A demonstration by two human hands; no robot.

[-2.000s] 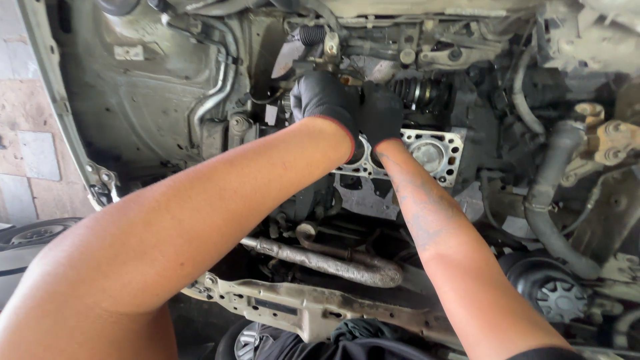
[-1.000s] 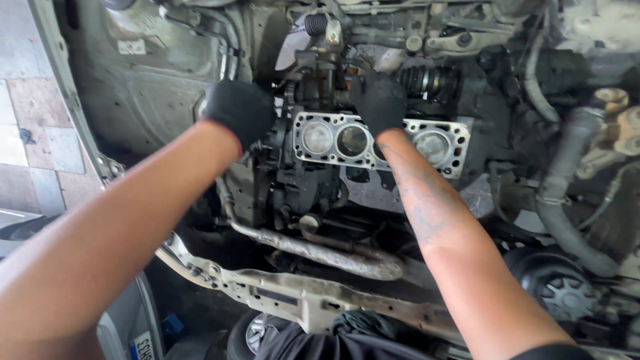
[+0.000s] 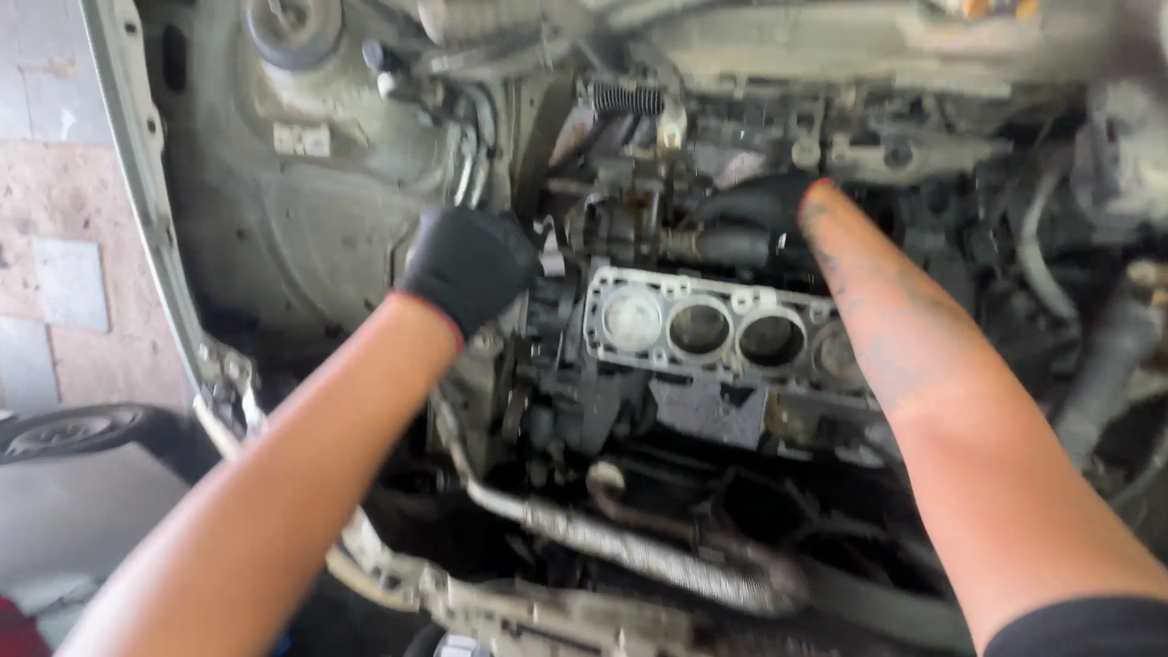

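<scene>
My left hand (image 3: 473, 266), in a black glove, rests at the inner fender side of the engine bay, left of the engine block; its fingers are turned away and partly hidden. My right hand (image 3: 757, 205), also gloved in black, reaches behind the engine block (image 3: 730, 324), near a dark cylindrical part (image 3: 721, 246). What its fingers touch is hard to tell. The block's open deck shows its cylinder bores, the leftmost with a light piston top (image 3: 631, 318). My right forearm covers the block's right end.
A metal pipe with a braided section (image 3: 639, 552) crosses below the block, above the front crossmember (image 3: 547, 616). At the left lie the fender edge (image 3: 151, 192) and a wheel (image 3: 73, 433). A thick hose (image 3: 1109, 374) runs down the right side.
Two seconds ago both hands were together behind the block. My left hand has since moved left, away from the right one. The view has shifted and blurred.
</scene>
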